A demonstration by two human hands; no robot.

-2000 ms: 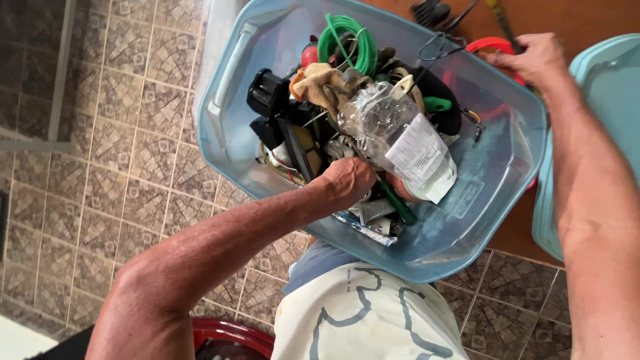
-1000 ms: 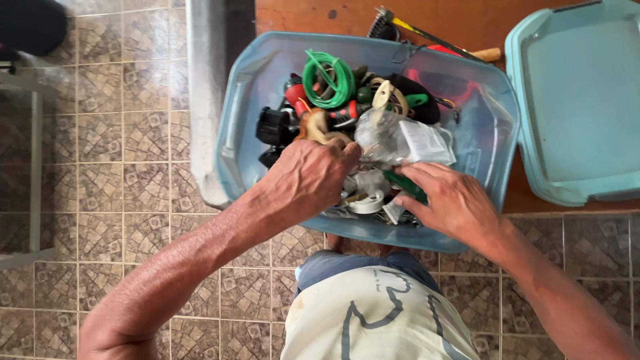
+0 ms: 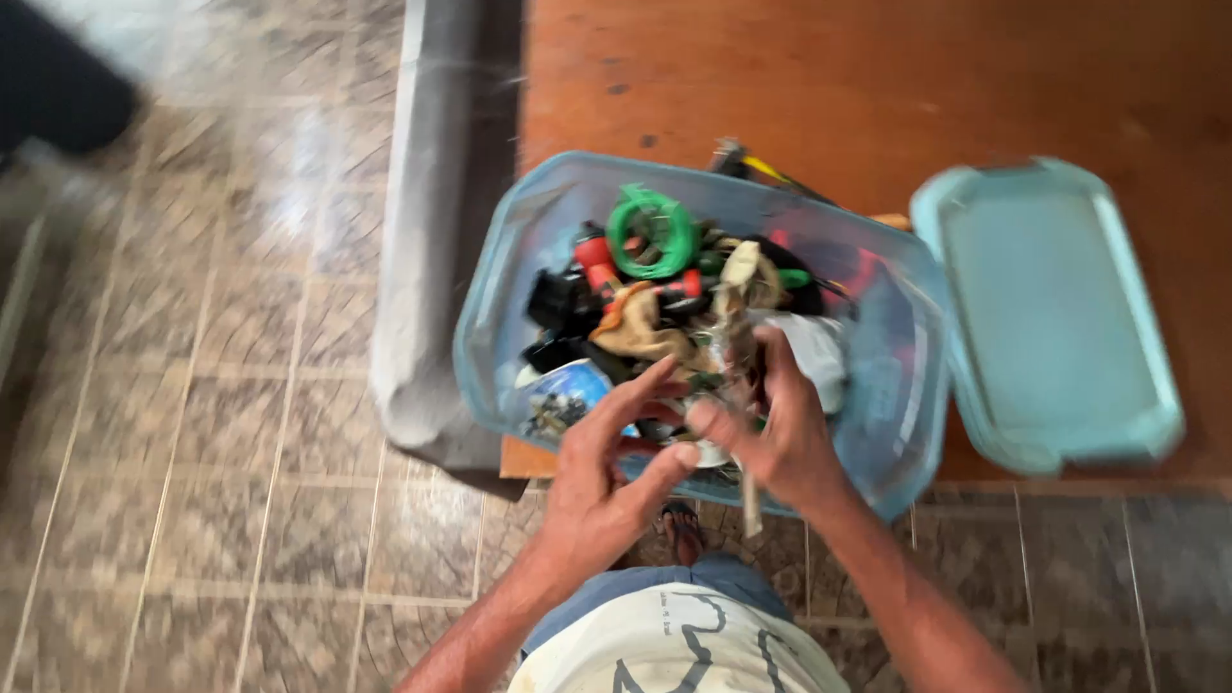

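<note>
A translucent blue plastic bin holds a jumble of items. Over its near side my right hand grips a blurred clear plastic bag, whose contents I cannot make out. My left hand is beside it with fingers apart and nothing in them. Below the hands a narrow pale strip hangs over the bin's near rim. In the bin are a coil of green cord, a tan work glove with an orange cuff, a red and black tool, a blue package and a white packet.
The bin rests on a brown wooden table. To its right lies a light-blue lid. Behind the bin is a hammer-like tool with a yellow and black handle. A grey padded piece of furniture stands left, above the tiled floor.
My right hand has come up from the bin's contents with the plastic bag. My left hand has left the glove area and opened. A blue package now shows at the bin's near left.
</note>
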